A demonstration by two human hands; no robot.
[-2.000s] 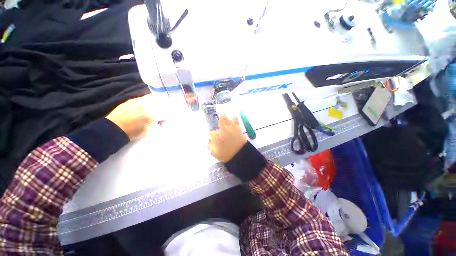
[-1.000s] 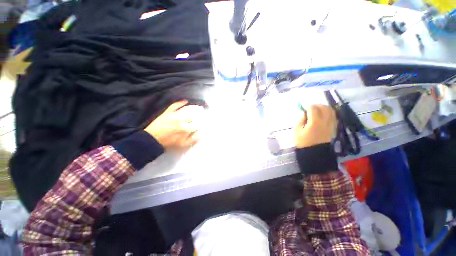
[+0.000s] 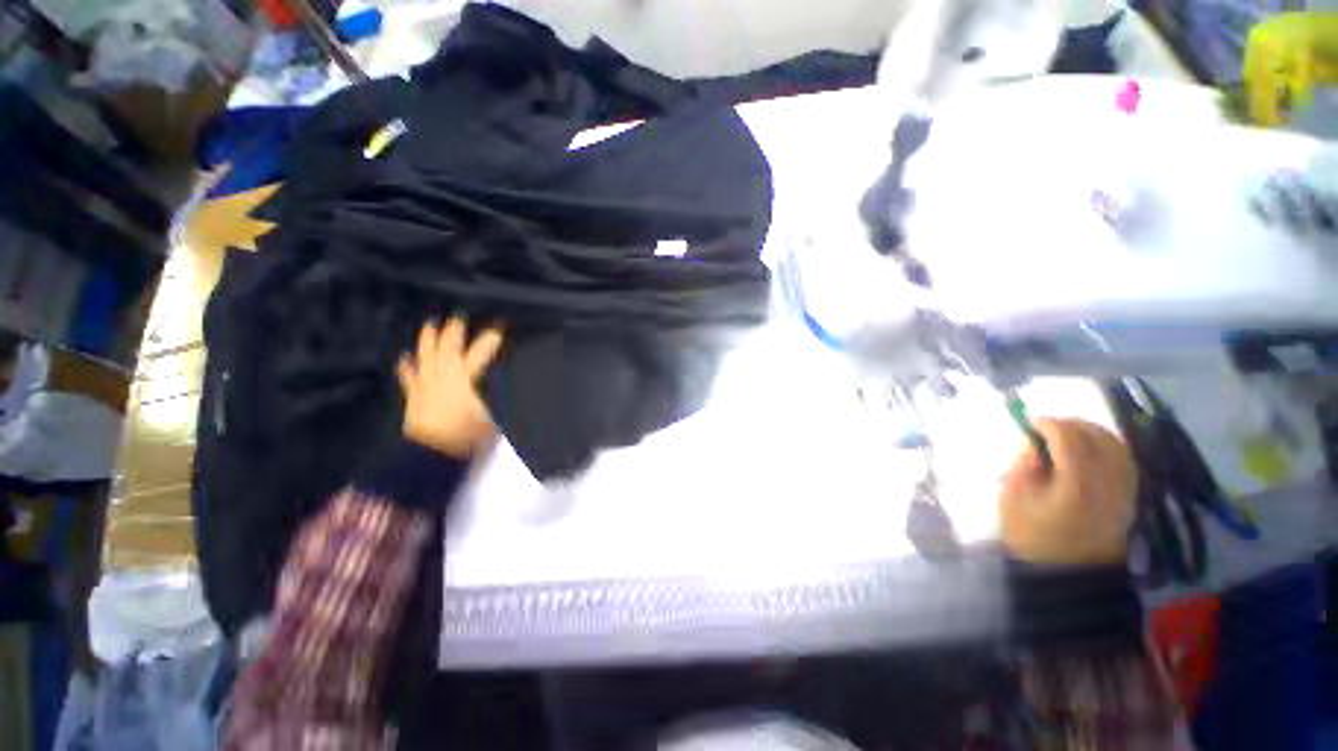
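Observation:
Black cloth [image 3: 587,389] lies heaped on the left of the white machine bed [image 3: 646,514]. My left hand [image 3: 445,389] rests on the cloth near its front edge, fingers spread. My right hand [image 3: 1071,492] is closed around a slim green-handled tool [image 3: 1023,417] right of the needle area; the tool's tip points up and left. The white sewing machine head [image 3: 1115,235] is blurred and overexposed, so the needle and foot are unclear. A small white label [image 3: 671,248] shows on the cloth.
Dark scissors [image 3: 1170,484] lie just right of my right hand, with a dark tool with a blue-yellow tip beside them. A ruler edge [image 3: 704,609] runs along the front. A tan wrapped board [image 3: 154,455] is at left. A red bag [image 3: 1186,638] is below right.
The view has swung left. My left hand has moved left, away from the needle area, onto the cloth. My right hand has moved right from the needle area and now holds the green tool.

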